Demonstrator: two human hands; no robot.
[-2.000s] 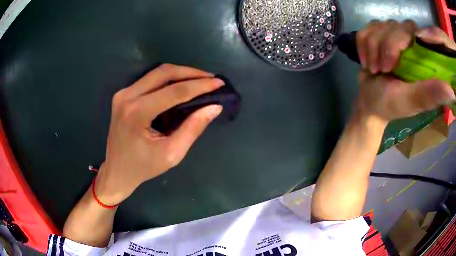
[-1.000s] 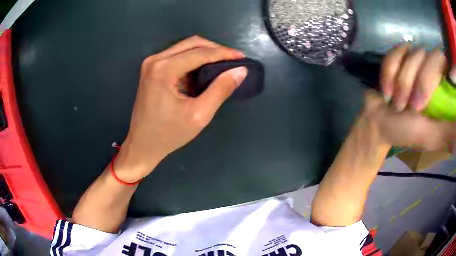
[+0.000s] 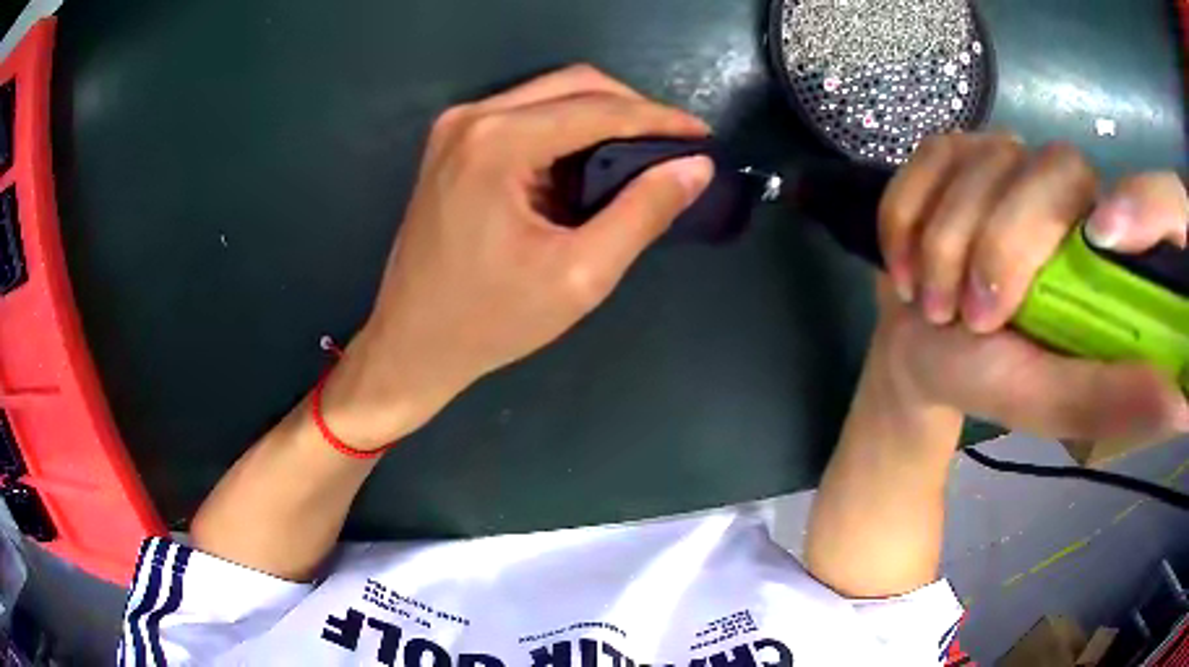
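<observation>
My left hand [image 3: 502, 248] grips a black plastic housing [image 3: 626, 163] between thumb and fingers, above the dark green surface. My right hand [image 3: 1004, 274] holds the electric screwdriver [image 3: 1108, 300], lime-green with a black nose pointing left. A small silvery screw [image 3: 771, 186] shows at the driver's tip, just right of the housing. Whether it touches the housing cannot be told. The fingers hide part of the housing.
A round dark screw dish [image 3: 884, 78] with a heap of silvery screws lies behind the driver's nose. A red-orange tray [image 3: 78, 378] with black housings stands at the left edge. A black cord [image 3: 1076, 472] and a cardboard box [image 3: 1043, 645] show at lower right.
The driver has moved left from the dish's edge toward the housing, and a screw now shows at its tip. My left hand has moved right and up in the picture with the housing.
</observation>
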